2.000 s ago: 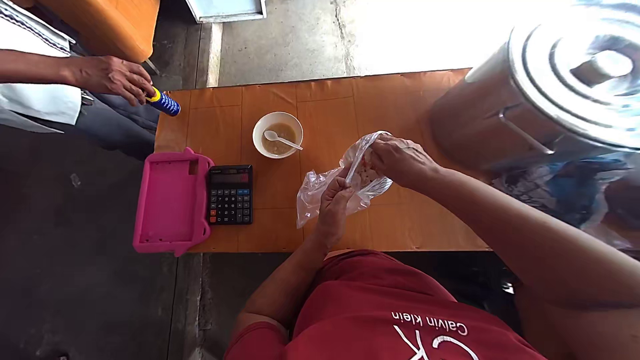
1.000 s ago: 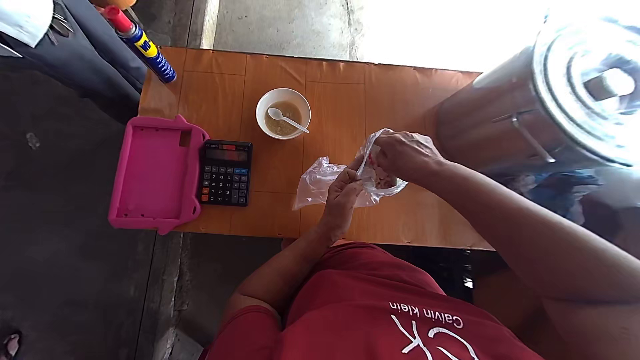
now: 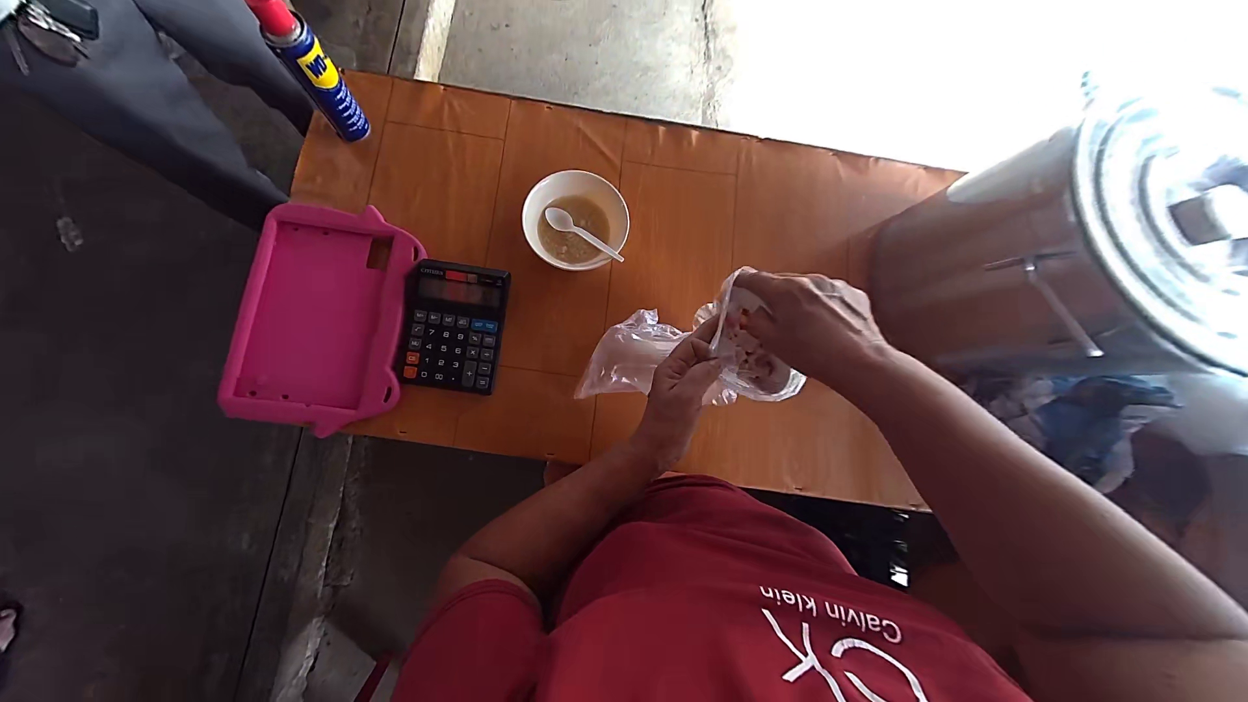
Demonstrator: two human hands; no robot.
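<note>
My left hand (image 3: 682, 390) pinches the rim of a clear plastic bag (image 3: 770, 383) with some pale and reddish food in it. My right hand (image 3: 814, 317) is at the same bag's mouth from the other side, its fingertips partly inside and hidden by the plastic. More crumpled clear plastic (image 3: 629, 356) lies to the left of my left hand. Beyond the hands, a white bowl (image 3: 535, 234) holds a cloudy broth, and a white plastic spoon (image 3: 590, 238) rests in it, its handle over the rim.
A black Citizen calculator (image 3: 453, 327) lies against a pink tablet case (image 3: 312, 317) at the left of the brown-covered table (image 3: 673, 195). A WD-40 can (image 3: 331, 93) stands at the far left corner, near a person's legs (image 3: 166, 117). A large metal pot (image 3: 985, 263) stands at right.
The other person's hand, on the spray can two seconds ago, has left the can and the view. Both my hands stay at the bag, whose food now shows more plainly.
</note>
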